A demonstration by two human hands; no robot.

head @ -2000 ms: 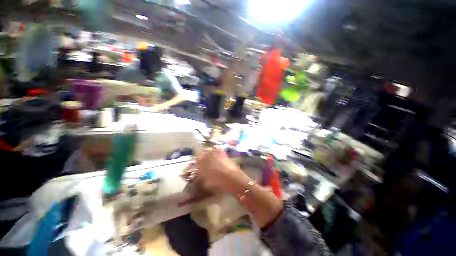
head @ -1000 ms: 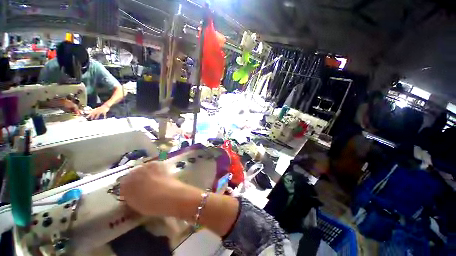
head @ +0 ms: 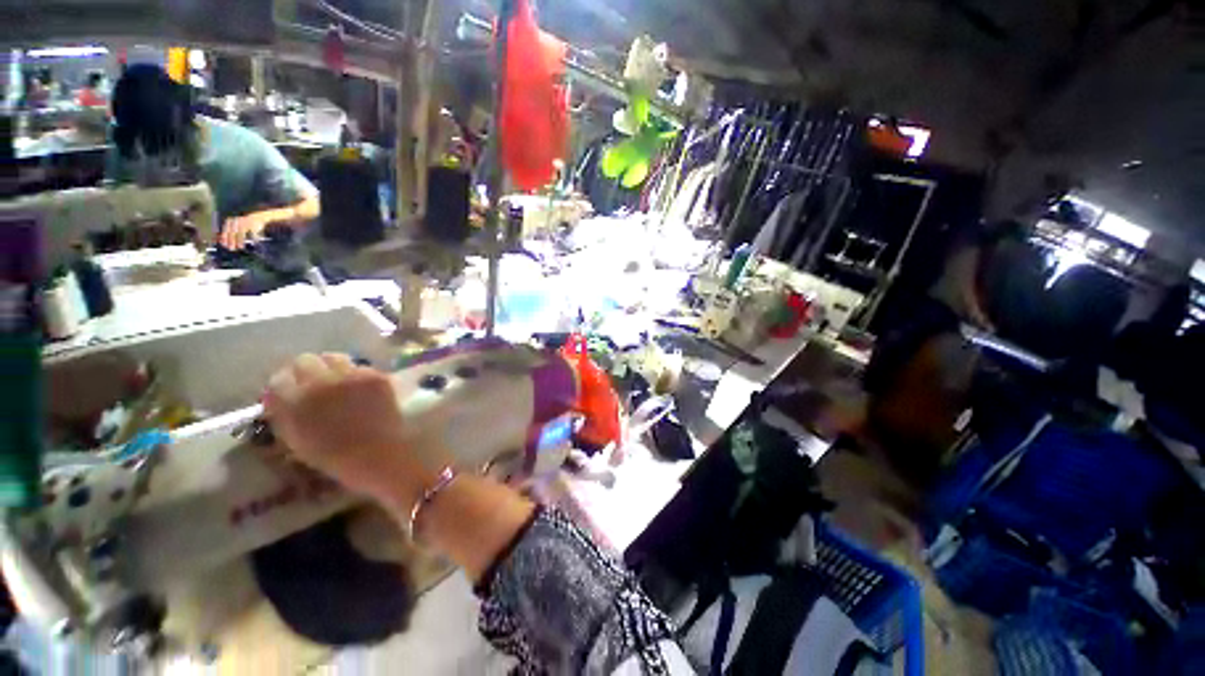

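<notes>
The white sewing machine head [head: 377,442] with faint red lettering crosses the lower left, slightly blurred. My right hand [head: 330,412] lies on its top edge, with fingers curled over the far side. Whether the fingers hold anything is hidden. A bracelet is on the wrist, and a dark patterned sleeve reaches to the bottom edge. A black cloth scrap [head: 336,581] shows under the machine arm. The purple end cover [head: 555,386] has a small lit blue display [head: 554,433]. My left hand is out of the picture.
A green holder [head: 19,420] is cut off at the left edge. A red bag [head: 596,403] lies behind the machine's end; another red bag [head: 534,119] hangs above. A blue crate [head: 866,581] holds cloth at right. Another person [head: 245,172] works at back left.
The view has swung to the right, so the machine now lies further left. My right hand stays at the machine head's top, with its fingers now curled over the edge.
</notes>
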